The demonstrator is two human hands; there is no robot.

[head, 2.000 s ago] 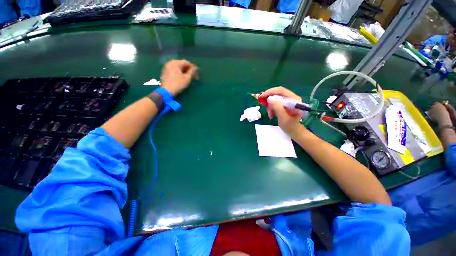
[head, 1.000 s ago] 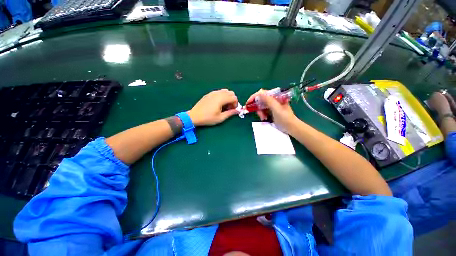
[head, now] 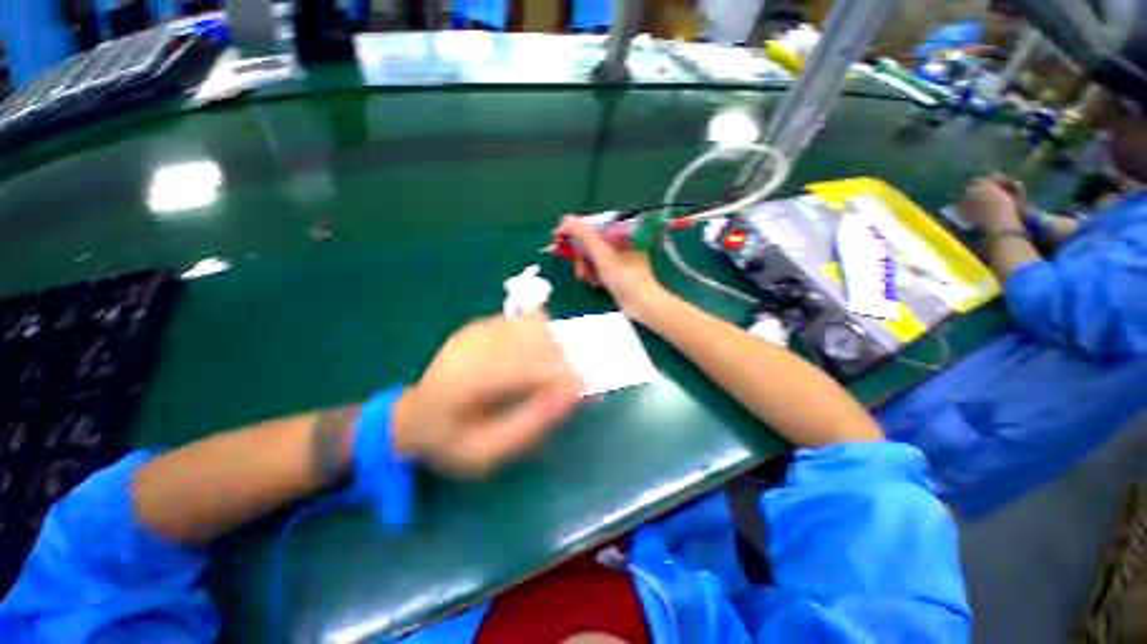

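Note:
My right hand (head: pixel 606 267) holds the red glue dispensing syringe (head: pixel 616 234) above the green surface, its fine tip pointing left. A pale air hose (head: pixel 764 189) loops from its green rear fitting. My left hand (head: pixel 491 393) is blurred and raised in front of the white paper sheet (head: pixel 601 354), covering part of its left side. Its fingers are curled; whether they hold anything cannot be seen. The crumpled white tissue (head: pixel 527 292) lies just beyond my left hand, left of the syringe hand.
The grey glue dispenser controller (head: pixel 805 271) stands at right, with a yellow tray (head: pixel 975 267) and white tube (head: pixel 867 267) on top. Black component trays (head: pixel 76 377) lie at left. A metal post (head: pixel 824 94) rises behind. Another person (head: pixel 1082 283) sits at right.
My left hand has left the tissue and syringe tip and come nearer me, over the paper sheet. The tissue lies released on the surface. The view has turned right; my right hand still holds the syringe.

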